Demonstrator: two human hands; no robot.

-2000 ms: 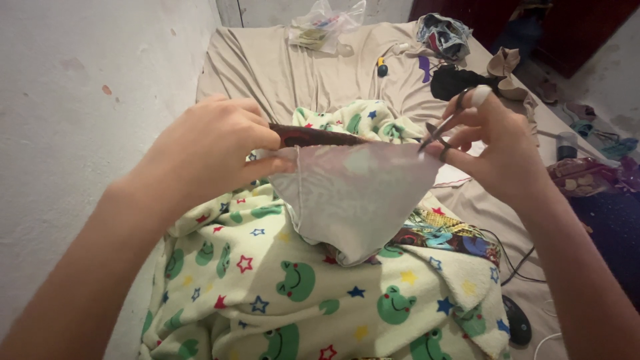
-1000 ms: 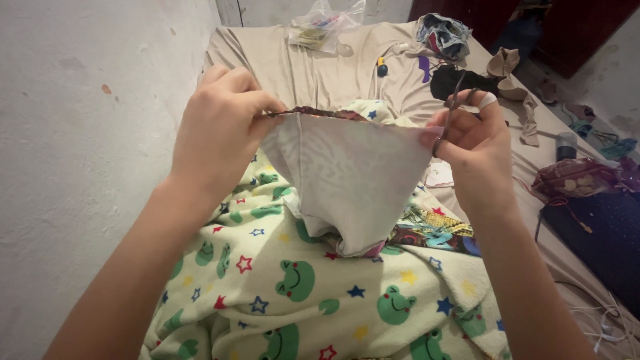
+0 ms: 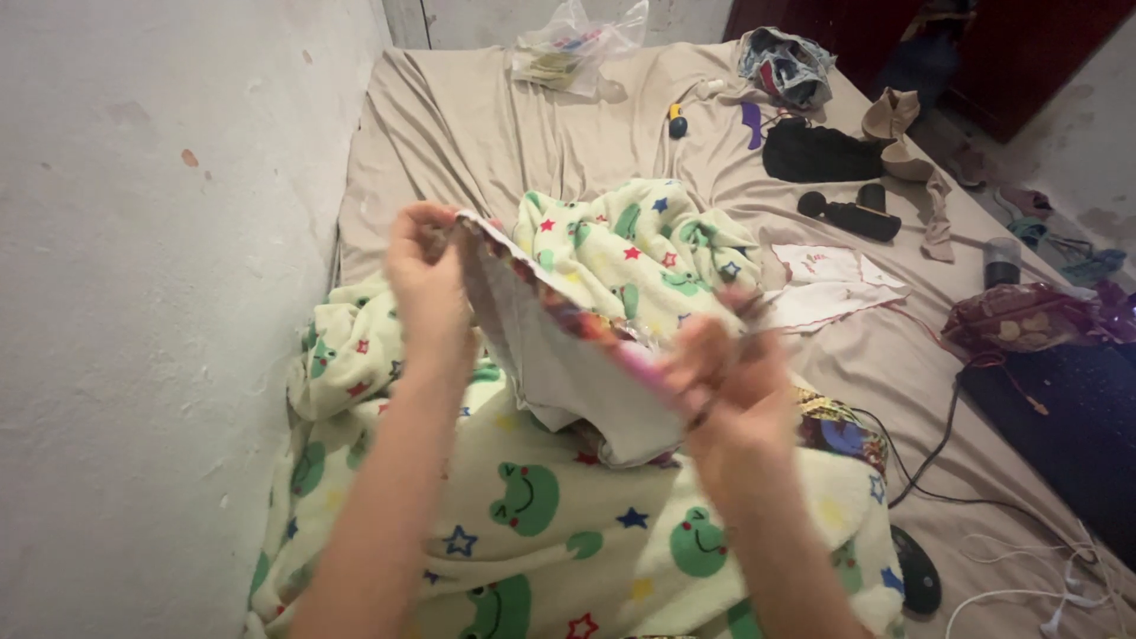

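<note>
A piece of fabric, pale on this side with a dark multicoloured edge, hangs between both hands above a frog-print blanket. My left hand pinches its upper left corner. My right hand, blurred, is at the lower right end of the same edge, closed around it. A dark thin tool, which looked like scissors in the earlier frames, is on the right fingers but too blurred to make out its blades. More patterned cloth lies on the blanket beyond the right wrist.
A wall rises close on the left. On the beige bedsheet lie a plastic bag, a black cloth, a black massager-like device and white cloth pieces. A computer mouse and cables lie at right.
The fabric's top edge, roughly level a second ago, now slopes down to the right. My right hand has dropped relative to my left. The view has shifted slightly.
</note>
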